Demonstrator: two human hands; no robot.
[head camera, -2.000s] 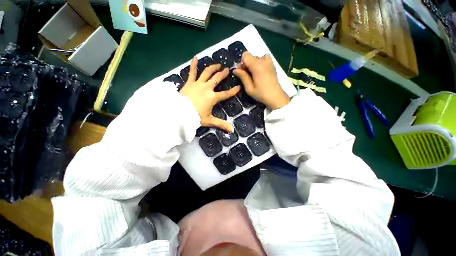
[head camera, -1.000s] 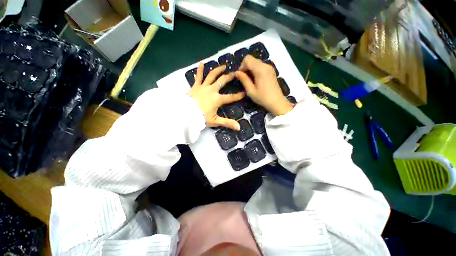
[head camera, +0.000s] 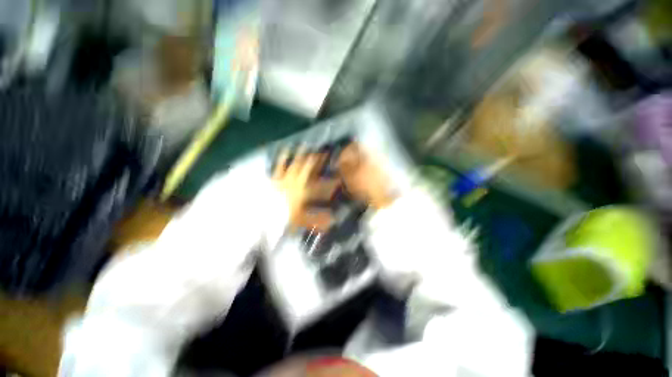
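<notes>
The frame is strongly blurred. A white board lies tilted in front of me with black plastic pieces on it. My left hand rests with spread fingers over the pieces at the board's left part. My right hand is beside it on the right, fingers bent over the pieces. Whether its fingertips hold anything is too blurred to tell.
A lime green fan stands at the right. A blue bottle lies right of the board. A yellow strip and a small carton are at the upper left. Dark wrapped trays fill the left side.
The view has shifted and blurred; the board and both hands appear lower in the picture. Both hands remain over the black pieces.
</notes>
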